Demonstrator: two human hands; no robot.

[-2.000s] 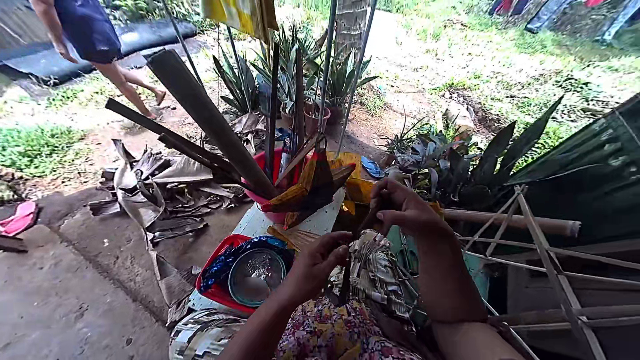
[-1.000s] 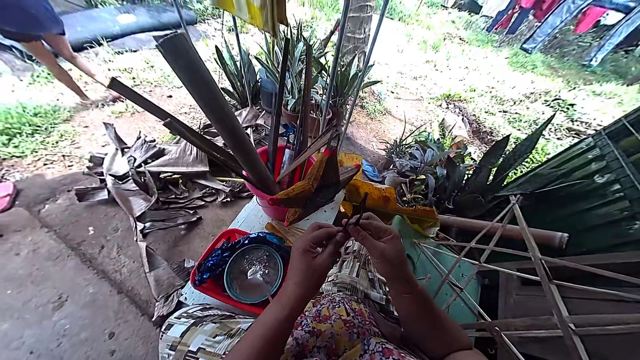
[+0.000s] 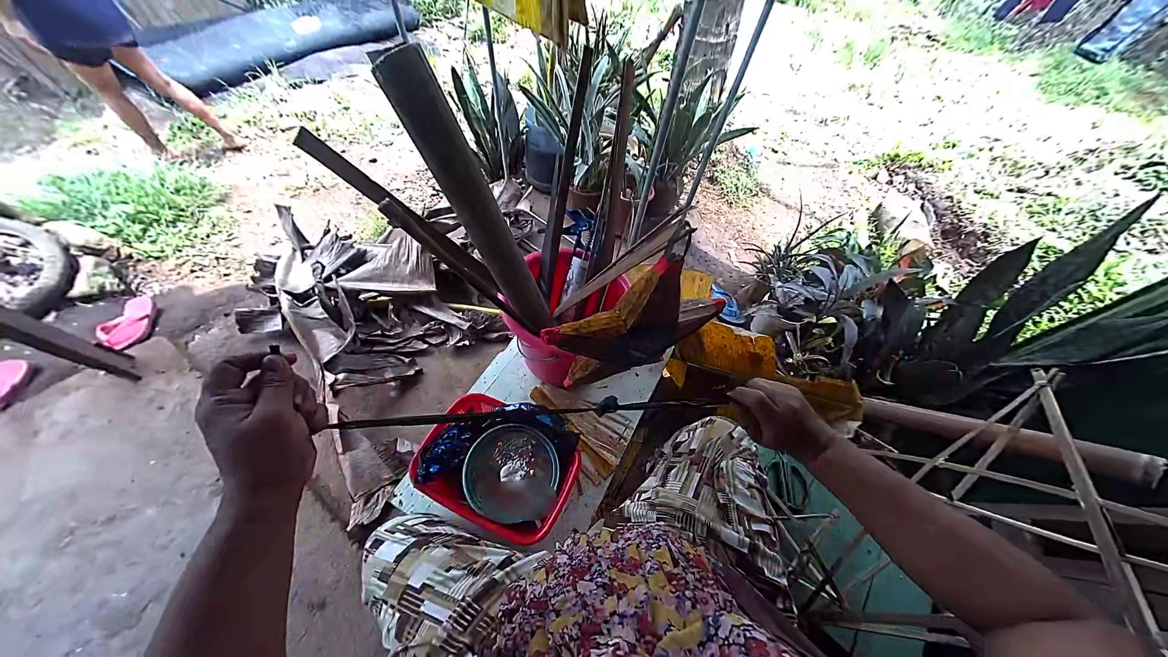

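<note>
A thin dark strip [image 3: 411, 421], with a small knot or lump near its middle, runs taut between both hands above my lap. My left hand [image 3: 260, 420] is closed on one end at the left, and my right hand [image 3: 783, 418] pinches the other end at the right. Beneath the strip sit a red plastic basin [image 3: 566, 488] holding a round bowl [image 3: 509, 476] and shiny blue material, and a bundle of thin flat sticks [image 3: 593, 429]. Beyond it, a dark star-shaped piece with yellow and red parts [image 3: 652, 315] leans against a pink bucket [image 3: 545, 358] of long bamboo pieces.
Dried leaves [image 3: 356, 292] lie on the ground at the left, near pink slippers [image 3: 127, 323]. Thin stick frames [image 3: 1081, 465] and a bamboo pole [image 3: 1004, 438] are at the right. Potted plants [image 3: 593, 137] stand ahead. A person [image 3: 119, 73] is at the upper left.
My hands, close together over my lap one second ago, have moved far apart, the left one leftward, with the dark strip stretched between them.
</note>
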